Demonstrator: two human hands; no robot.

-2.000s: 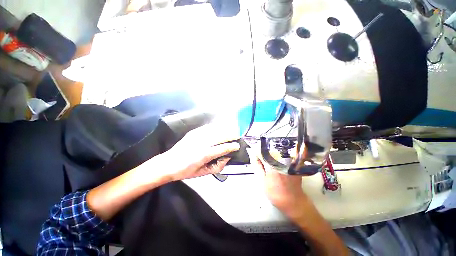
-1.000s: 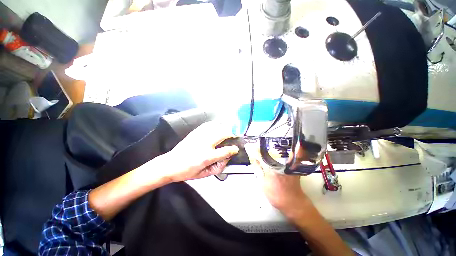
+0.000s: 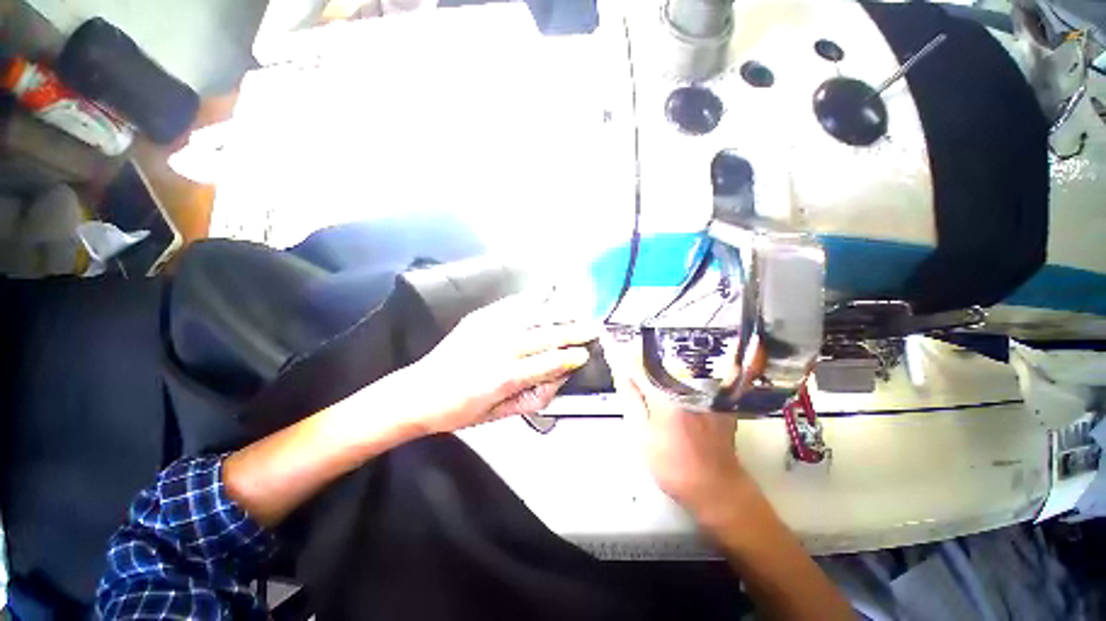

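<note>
A large dark fabric panel (image 3: 291, 328) drapes over the left of the machine table and down over the lap. My left hand (image 3: 491, 370) lies on its edge just left of the needle area, fingers bent onto a small dark cloth part (image 3: 592, 370). My right hand (image 3: 685, 449) is at the needle area, its fingertips partly hidden behind the shiny chrome guard (image 3: 788, 315); what they hold cannot be seen. The white sewing machine head (image 3: 801, 182) with a blue stripe stands above. Glare washes out the cloth near my left fingers.
Red-handled snips (image 3: 802, 427) lie right of the needle. A black cloth band (image 3: 982, 158) drapes over the machine head. A dark cylindrical object (image 3: 127, 79) and a phone-like dark flat object (image 3: 143, 218) lie at the upper left. A grey fabric bundle (image 3: 970, 582) is at the lower right.
The view has shifted slightly, so the machine appears a little further right. Both hands stay beside the needle, with only small changes in my left fingers.
</note>
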